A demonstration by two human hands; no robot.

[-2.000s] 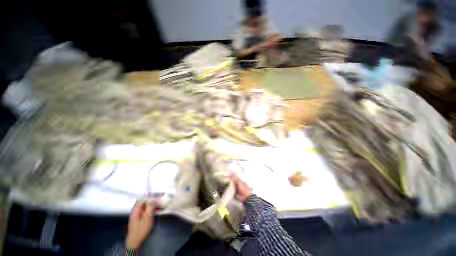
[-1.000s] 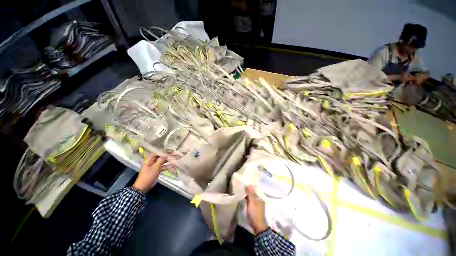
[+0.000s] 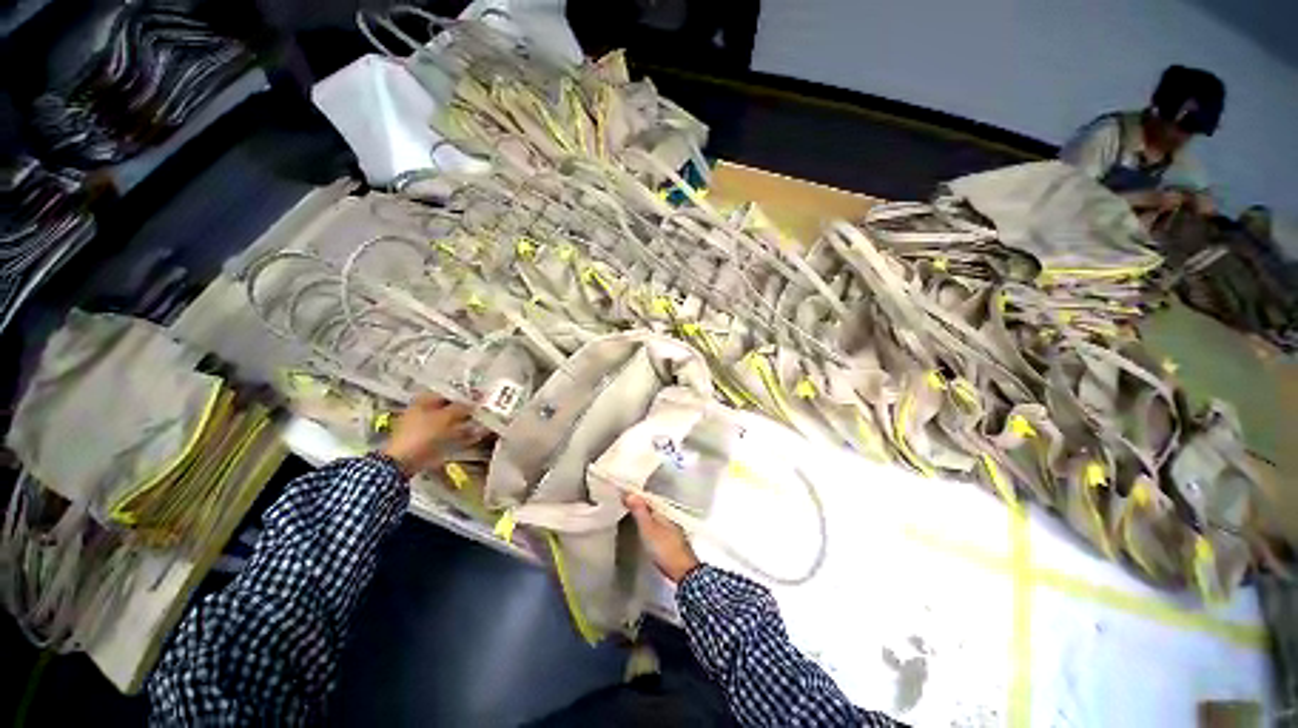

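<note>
A beige handbag body (image 3: 570, 420) lies open at the near edge of the white table, its mouth facing up and toward me, with yellow edging at its lower left. My right hand (image 3: 659, 538) is on the bag's near side, fingers at its rim. My left hand (image 3: 431, 434) is at the bag's left, beside a small white label (image 3: 504, 397); its fingertips are partly hidden among beige material, so its hold is unclear. A thin beige handle loop (image 3: 814, 529) lies on the table to the right of the bag.
Heaped beige bags with yellow edges (image 3: 797, 306) run across the table behind. A layered stack (image 3: 121, 413) stands at left, another pile (image 3: 1061, 235) at back right, near a green mat (image 3: 1210, 370). A person (image 3: 1153, 142) sits at the far right.
The view has shifted. The bag's mouth has opened wider and the bag is turned. My left hand has moved further in among the bags at left; my right hand stays at the near side.
</note>
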